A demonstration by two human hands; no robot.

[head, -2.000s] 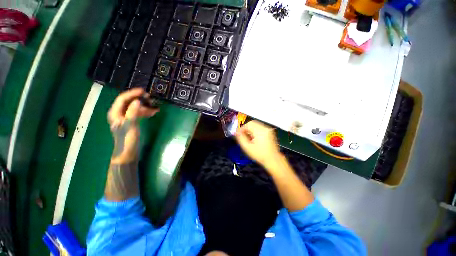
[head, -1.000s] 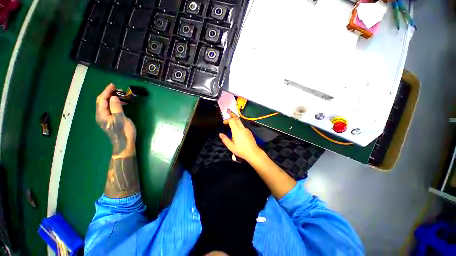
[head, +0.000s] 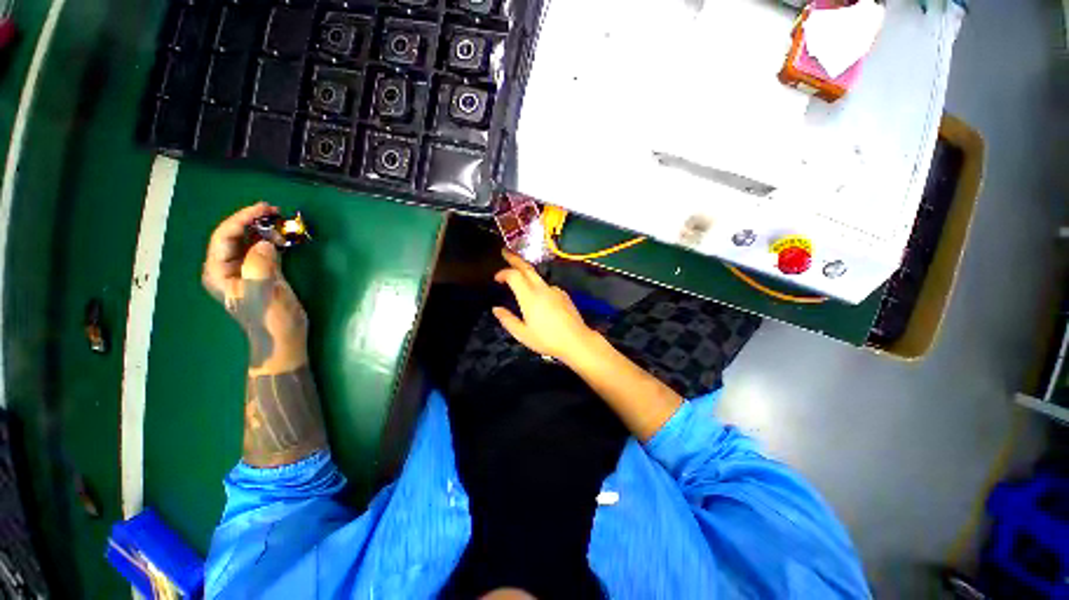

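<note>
My left hand (head: 260, 281) is over the green belt at the left. It holds a small unit (head: 285, 229), dark with copper-gold and white glints, between thumb and fingers. My right hand (head: 545, 314) is at the bench edge with its fingers apart. Its fingertips are at the lower end of a small red-and-white patterned packet (head: 521, 225); whether they grip it I cannot tell. The black blister tray (head: 281, 138) lies beyond my left hand, with black square parts with pale rings (head: 390, 155) in some pockets and other pockets empty.
A white machine bed (head: 656, 100) has an orange block (head: 809, 73) with a pink-and-white pad, and a red emergency stop (head: 794, 254). An orange cable (head: 604, 251) runs along its front. A carton (head: 955, 223) stands right. A blue bin (head: 152, 551) and small parts (head: 96, 326) lie left.
My left hand has turned the small unit, showing its gold and white side. My right hand has moved left from the machine front to the packet. The view has shifted, moving tray and machine upward.
</note>
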